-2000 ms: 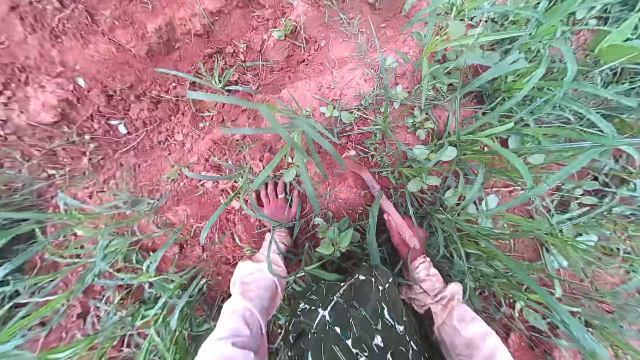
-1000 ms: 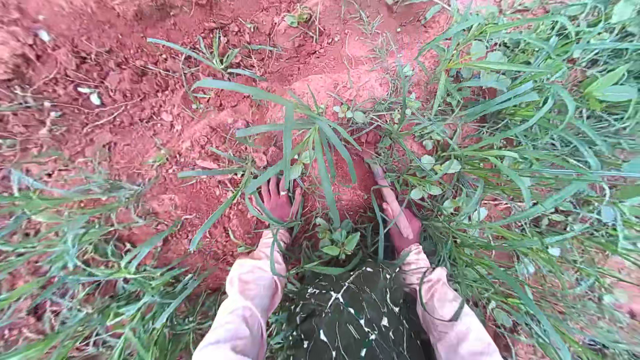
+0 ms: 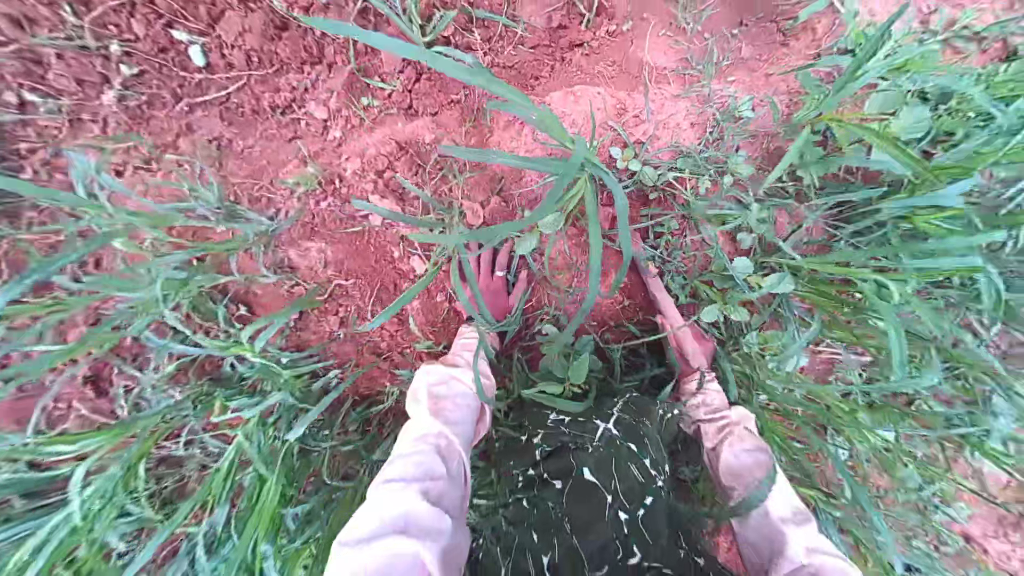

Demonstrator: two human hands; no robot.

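My left hand (image 3: 492, 288) lies with its fingers spread on the red soil (image 3: 352, 264), just left of a long-leaved grass plant (image 3: 580, 156) whose blades cross over it. A ring shows on one finger. To the right, my right hand (image 3: 690, 344) is closed around the wooden handle of a hand tool (image 3: 662, 296), which points up and left. The tool's far end rests at the soil beside small weeds, and its head is hard to make out. A small broad-leaved weed (image 3: 572, 368) stands between my two wrists.
Dense long grass (image 3: 896, 280) grows on the right, and more grass (image 3: 200, 384) on the left. Dark patterned cloth (image 3: 592, 488) covers my lap at the bottom. Loose red clods and thin roots lie at the upper left, near a small pale scrap (image 3: 197, 55).
Both hands stay low beside the grass plant, left hand spread and right hand on the tool. The tool appears turned slightly more upright than two seconds ago.
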